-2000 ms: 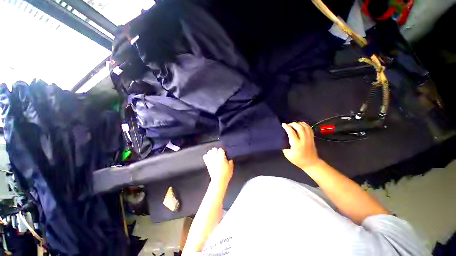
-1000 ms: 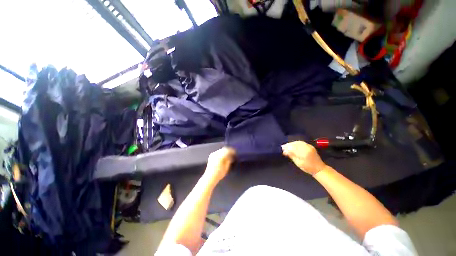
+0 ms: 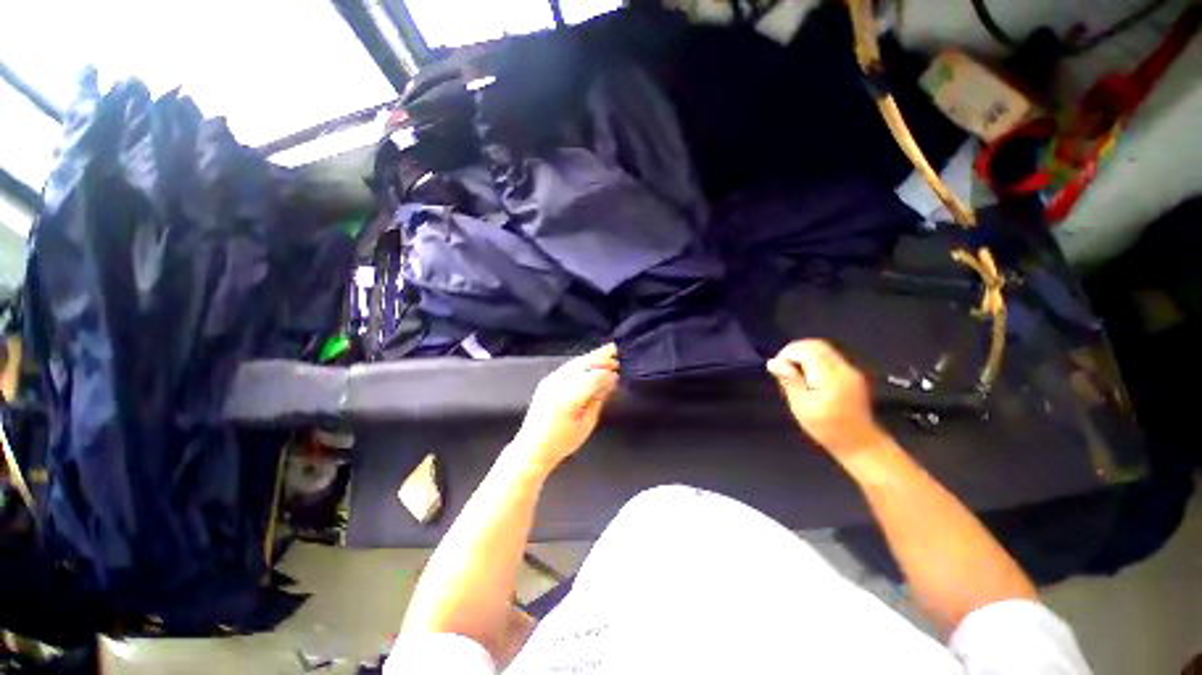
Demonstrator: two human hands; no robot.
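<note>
A navy garment (image 3: 692,346) lies over the grey padded bar, its near edge stretched between my hands. My left hand (image 3: 576,398) pinches the left end of that edge. My right hand (image 3: 815,385) pinches the right end. The long grey padded bar (image 3: 422,389) runs out to the left. The steam iron (image 3: 923,382) lies at the right on the dark pressing table (image 3: 975,455), partly hidden behind my right hand; its red part does not show.
A navy garment pile (image 3: 593,218) fills the back. A tall navy heap (image 3: 145,343) stands at far left. A cream block (image 3: 421,489) lies on the lower board. A tan hose (image 3: 910,143) hangs down to the iron. Red items (image 3: 1084,132) and a box (image 3: 973,92) lie at back right.
The held garment edge has been drawn back and now looks straight and taut, with less cloth showing between my hands. My right hand now covers the iron's red part. The view has shifted.
</note>
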